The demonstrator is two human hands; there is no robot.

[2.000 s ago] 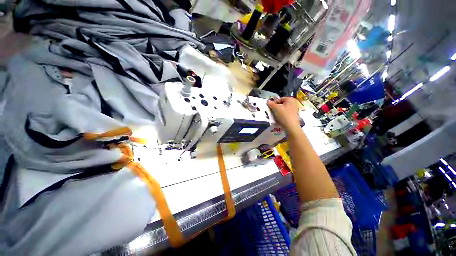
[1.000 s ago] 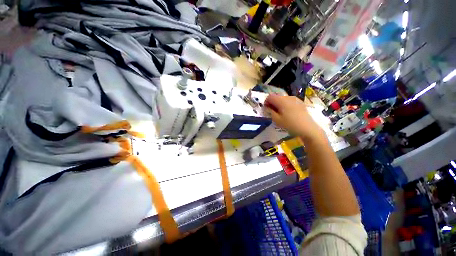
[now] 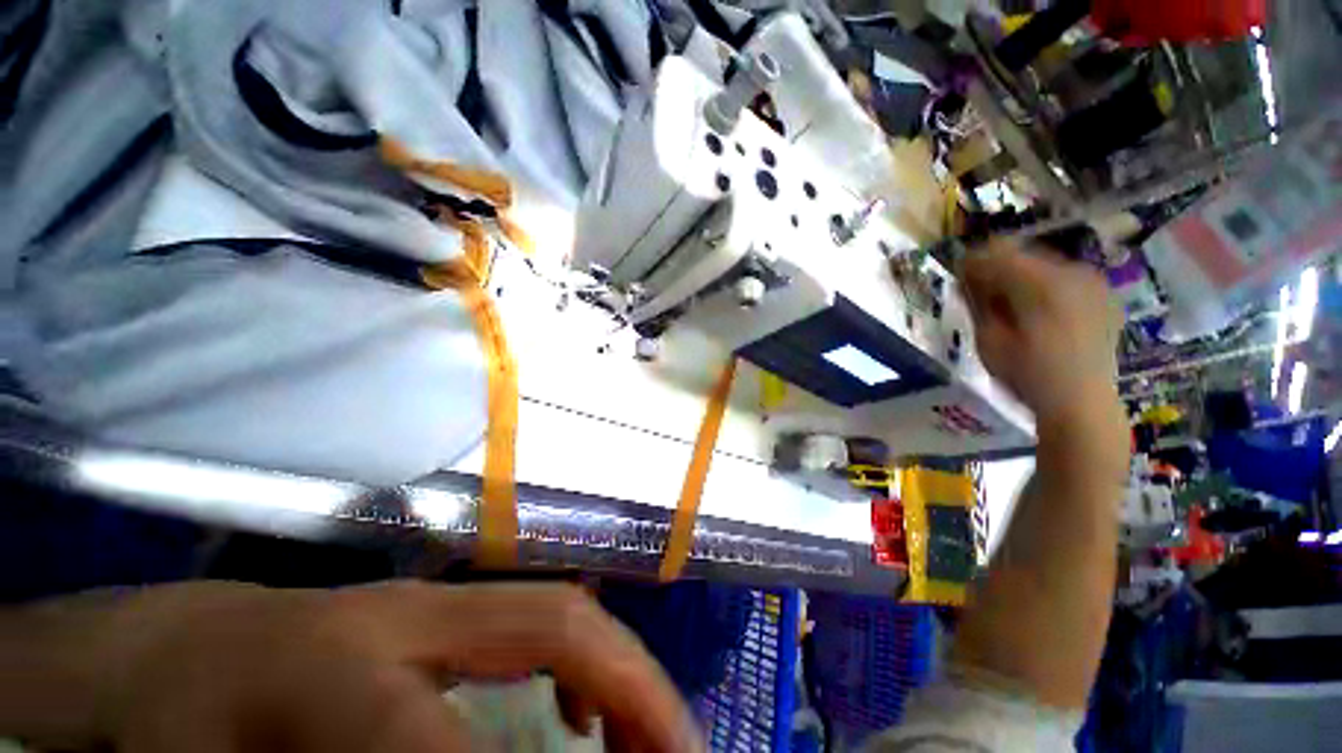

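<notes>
The white sewing machine (image 3: pixel 824 280) has a lit screen on its head. My right hand (image 3: pixel 1038 316) is at the right end of the head, on or beside its metal fittings; its fingertips are unclear. My left hand (image 3: pixel 427 655) is large and blurred at the bottom, in front of the table edge, fingers bent, with nothing seen in it. The orange tape (image 3: pixel 501 427) runs from the grey fabric over the table's front edge; another length of it (image 3: pixel 704 464) hangs beneath the head. The grey fabric (image 3: pixel 295 346) with dark trim lies left of the needle area.
A ruler strip (image 3: pixel 707 544) runs along the table's front edge. A yellow block (image 3: pixel 938 537) and a red item (image 3: pixel 889 531) sit at the right of the machine bed. Blue baskets (image 3: pixel 868 662) stand below. Crumpled grey cloth is heaped behind. A printed sheet (image 3: pixel 1251 221) hangs at upper right.
My left hand has come into view at the bottom. The camera view has turned and moved nearer the machine. My right hand remains at the head's right end.
</notes>
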